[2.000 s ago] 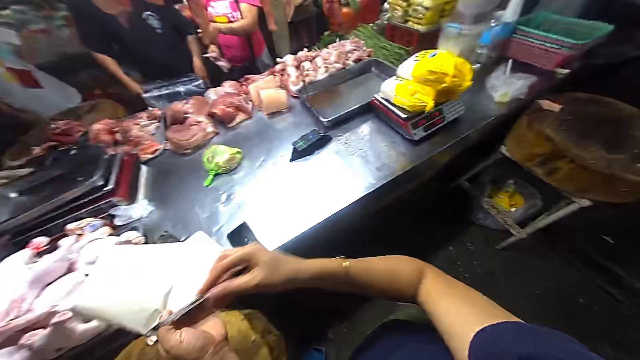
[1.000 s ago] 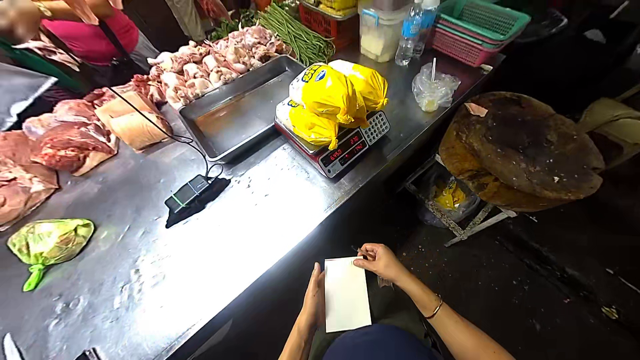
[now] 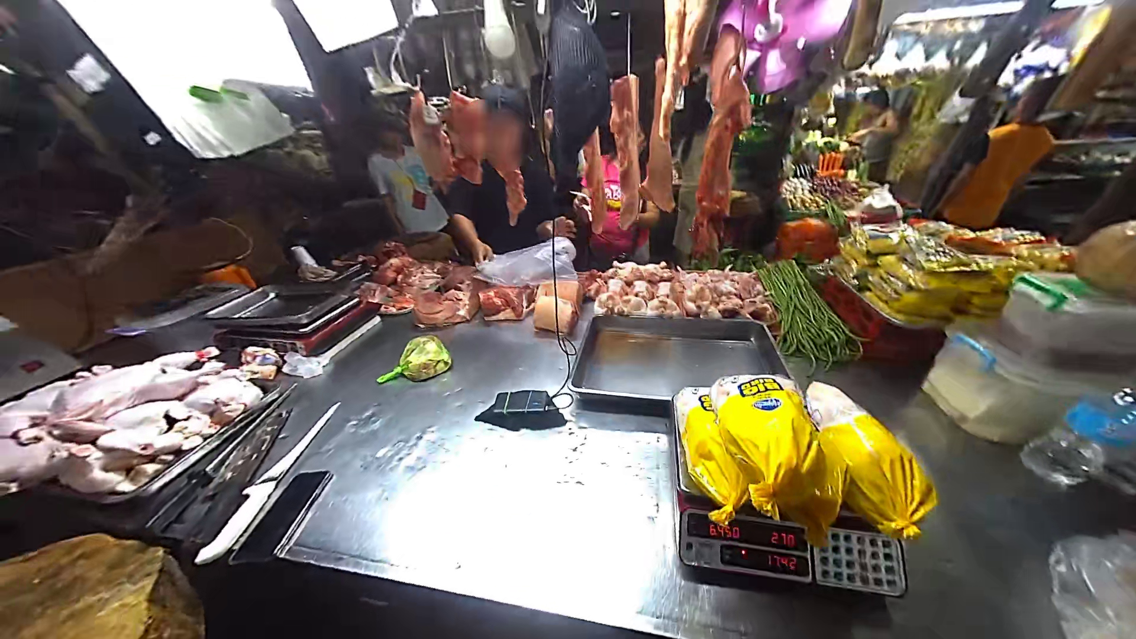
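Neither my left hand nor my right hand shows in the head view. On the metal counter (image 3: 426, 524) stands a digital scale (image 3: 790, 550) bearing yellow plastic bags (image 3: 768, 444) tied at their ends. Left of the scale lie a small black device (image 3: 524, 402) with a cable and a green tied bag of vegetable (image 3: 424, 358). A white-handled knife (image 3: 240, 525) rests at the left beside a dark flat phone-like object (image 3: 282, 516). An oblong metal tray (image 3: 679, 355) sits behind the scale.
Poultry pieces (image 3: 115, 426) fill a tray at the left. Raw meat (image 3: 444, 306) and chicken pieces (image 3: 674, 293) line the back, beside long green beans (image 3: 808, 311). Meat strips (image 3: 626, 142) hang overhead. A person in a dark shirt (image 3: 506, 195) stands across the counter.
The view has swung up and left. My hands, which held a white pad or paper one second ago, are out of view. The yellow bags remain on the scale.
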